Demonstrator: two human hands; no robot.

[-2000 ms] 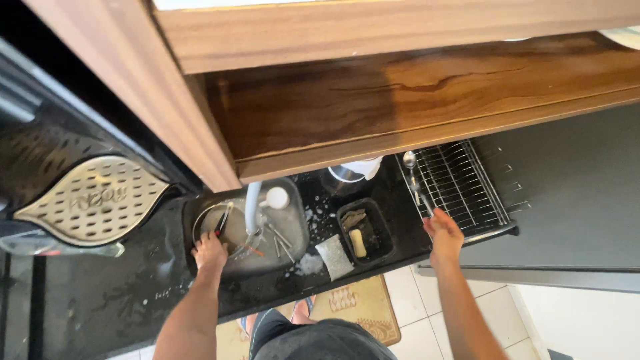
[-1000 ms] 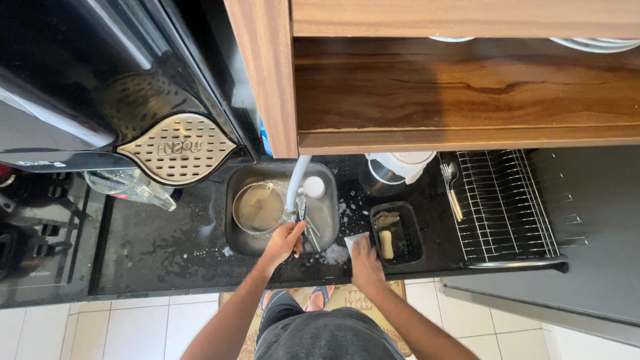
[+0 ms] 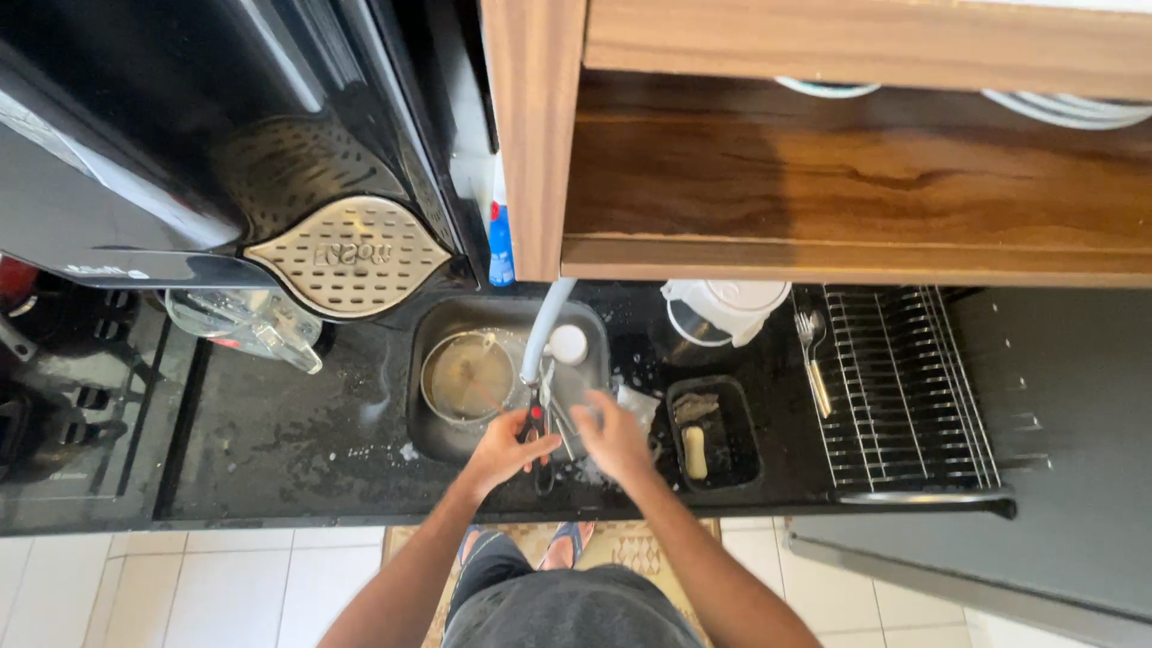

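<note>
My left hand (image 3: pixel 513 447) holds a pair of kitchen scissors (image 3: pixel 537 427) with black handles and a red pivot over the front of the dark sink (image 3: pixel 441 444). My right hand (image 3: pixel 615 436), fingers apart, hovers just to the right of the scissors, with nothing seen in it. A round pot of cloudy water (image 3: pixel 468 378) stands in the sink's left part. The pale faucet spout (image 3: pixel 546 328) reaches down to the scissors. A white round item (image 3: pixel 568 345) lies behind them, and several metal utensils (image 3: pixel 564 430) lie in the sink between my hands.
Right of the sink are a crumpled silvery packet (image 3: pixel 637 407), a black tray (image 3: pixel 752 450) with a sponge (image 3: pixel 695 453), a white-lidded container (image 3: pixel 720 306), and a wire dish rack (image 3: pixel 900 396) with fork and spoon (image 3: pixel 814 360). A wooden cabinet (image 3: pixel 810 261) overhangs behind; a glass jug (image 3: pixel 261 333) lies left.
My right hand has left the silvery packet and moved left toward the scissors. Two seconds ago it was at the dish rack with a utensil. My left hand stays over the sink.
</note>
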